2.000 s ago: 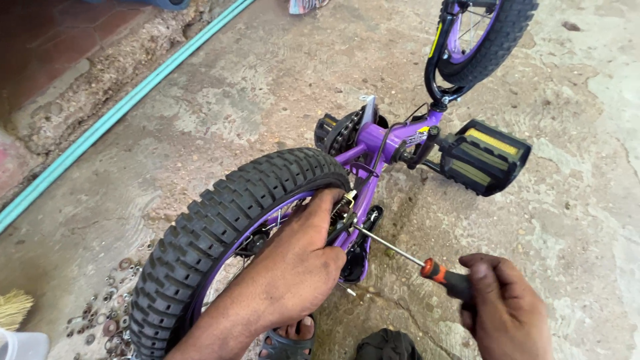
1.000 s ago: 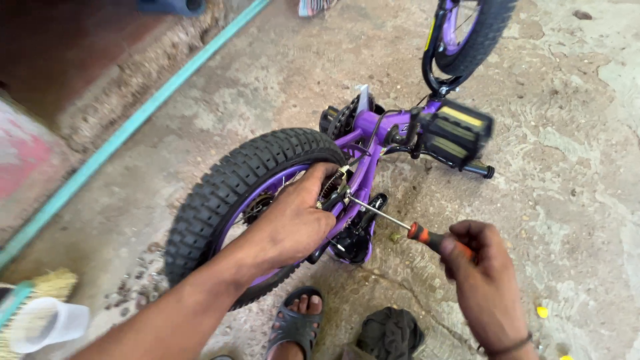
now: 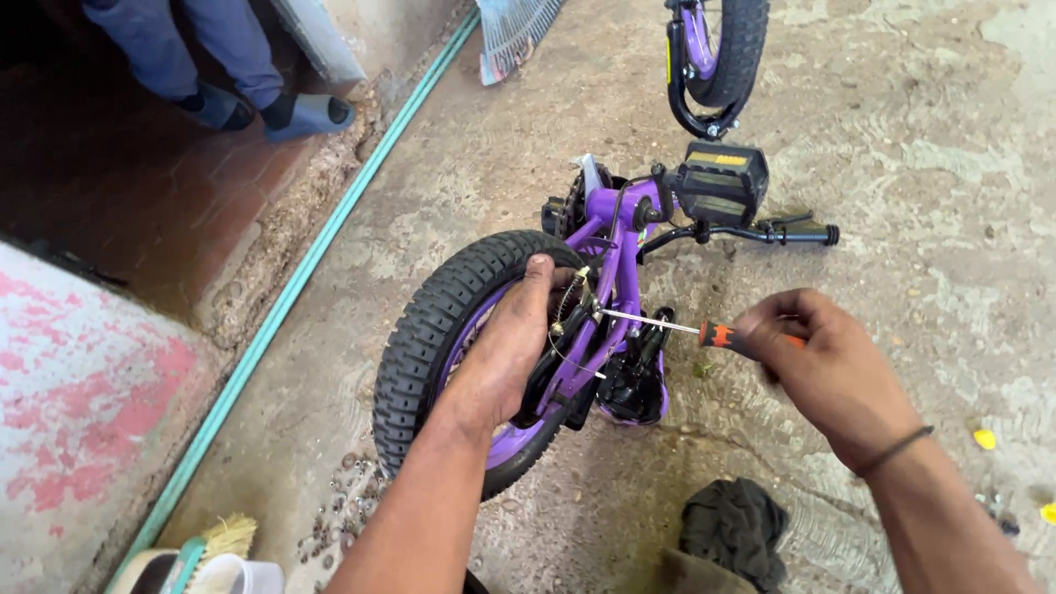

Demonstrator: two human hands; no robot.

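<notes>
A purple children's bicycle (image 3: 629, 256) lies on the concrete floor, its knobby rear tyre (image 3: 429, 322) nearest me. My left hand (image 3: 516, 338) is at the rear wheel, thumb along the tyre, its fingers partly hidden behind the brake spring (image 3: 568, 304) and cable. In my right hand (image 3: 813, 355) is the orange and black handle of a screwdriver (image 3: 718, 334). The screwdriver's shaft reaches left to the brake fitting beside the purple frame tube. A black pedal (image 3: 722, 183) stands above, and the front wheel (image 3: 730, 49) is at the top.
Loose nuts and washers (image 3: 342, 503) lie left of the tyre. A dark cloth (image 3: 734, 532) is on the floor at the bottom. Teal poles (image 3: 330, 227) run along the step. A person's slippered feet (image 3: 305, 115) are in the doorway. A brush (image 3: 231, 536) and plastic cup (image 3: 235, 575) sit lower left.
The view has shifted, bringing a person's legs in the doorway into sight. My left hand stays at the brake and my right hand still holds the screwdriver there. The pedal has turned about its crank.
</notes>
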